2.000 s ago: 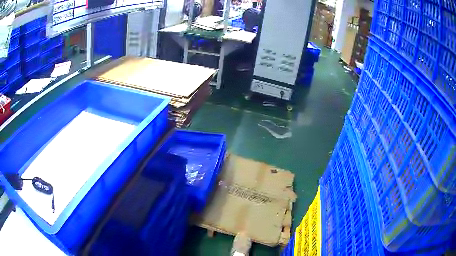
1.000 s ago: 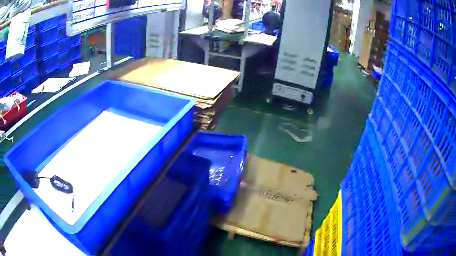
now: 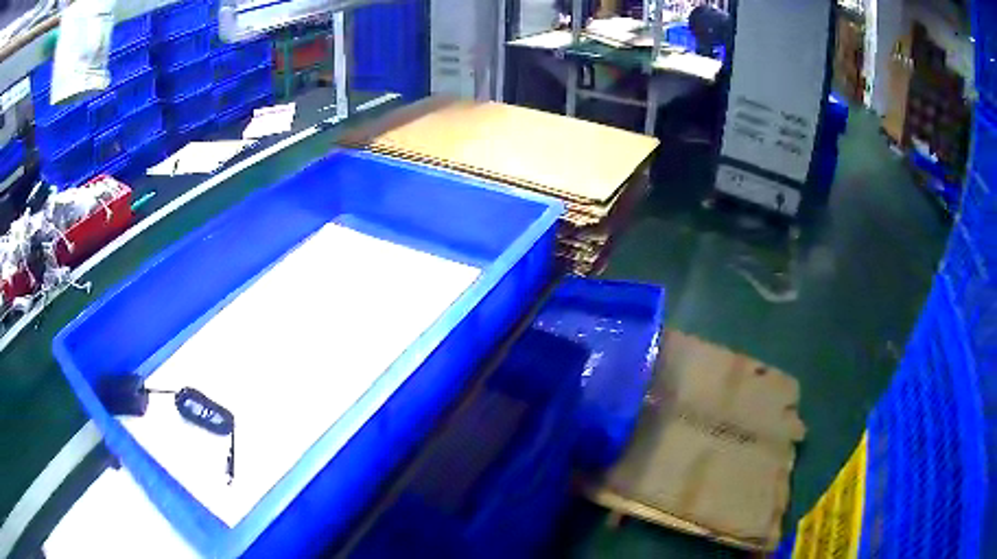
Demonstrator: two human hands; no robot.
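A large blue tote [image 3: 437, 388] stands in front of me at the left, with a white liner sheet [image 3: 339, 317] flat inside it. A black power adapter [image 3: 122, 394] lies in its near left corner. The adapter's thin cord runs over the sheet, with an oval black lump [image 3: 204, 411] and a straight end pointing towards me. The white worktop sheet [image 3: 109, 524] shows below the tote's near left corner. Neither of my hands is in the picture.
Stacked cardboard sheets [image 3: 514, 147] stand behind the tote. A smaller blue tote [image 3: 623, 328] and flat cardboard [image 3: 705, 437] are low at its right. Slatted crates [image 3: 929, 404], one yellow [image 3: 836, 513], rise at the right. A red basket [image 3: 98, 233] of white cords is across the green belt.
The view has turned left, so the tote, cardboard and crates have shifted right in the picture. More of the red basket shows. The adapter lies in the same place in the tote.
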